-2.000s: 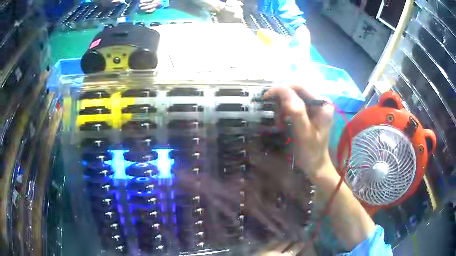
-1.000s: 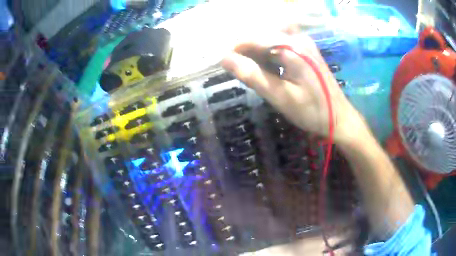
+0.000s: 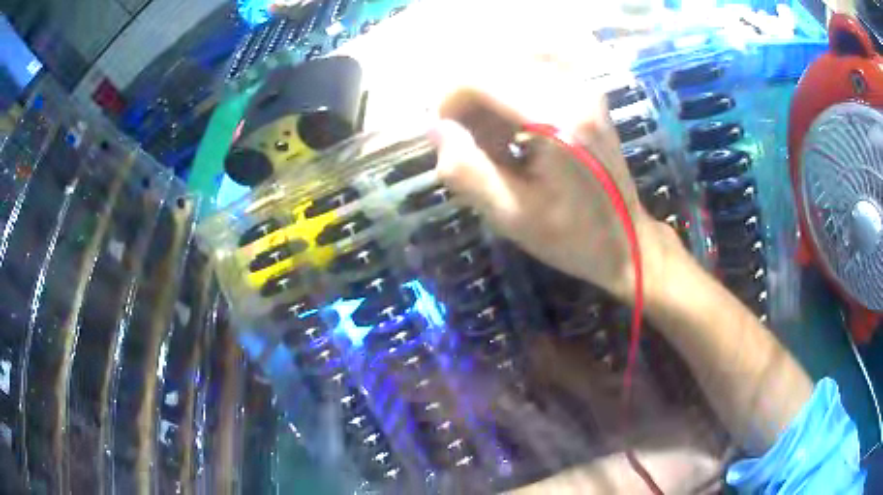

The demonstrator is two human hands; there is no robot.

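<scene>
A clear blister tray (image 3: pixel 218 261) lies tilted in front of me, with columns of black components (image 3: pixel 712 106) with small silver pins. My right hand (image 3: pixel 542 184) is over its upper middle, fingers curled around the end of a red test lead (image 3: pixel 629 290). A small shiny tip shows at the palm; the rest of the probe is hidden. The lead runs down past my wrist. Blurred skin at the bottom edge looks like part of my left hand or forearm (image 3: pixel 620 474); its fingers cannot be made out. Blue and yellow patches show through the tray.
A black-and-yellow speaker-like device (image 3: pixel 295 121) stands behind the tray. An orange-red fan (image 3: pixel 823 87) is at the right edge, a blue bin (image 3: pixel 799 48) at the upper right. Stacked filled trays (image 3: pixel 106 319) fill the left side. A glaring white surface (image 3: pixel 426 68) lies behind my hand.
The view has turned, so tray and speaker look tilted and the fan sits further right. My right hand has moved from the tray's upper right towards its upper middle; more right-hand columns show.
</scene>
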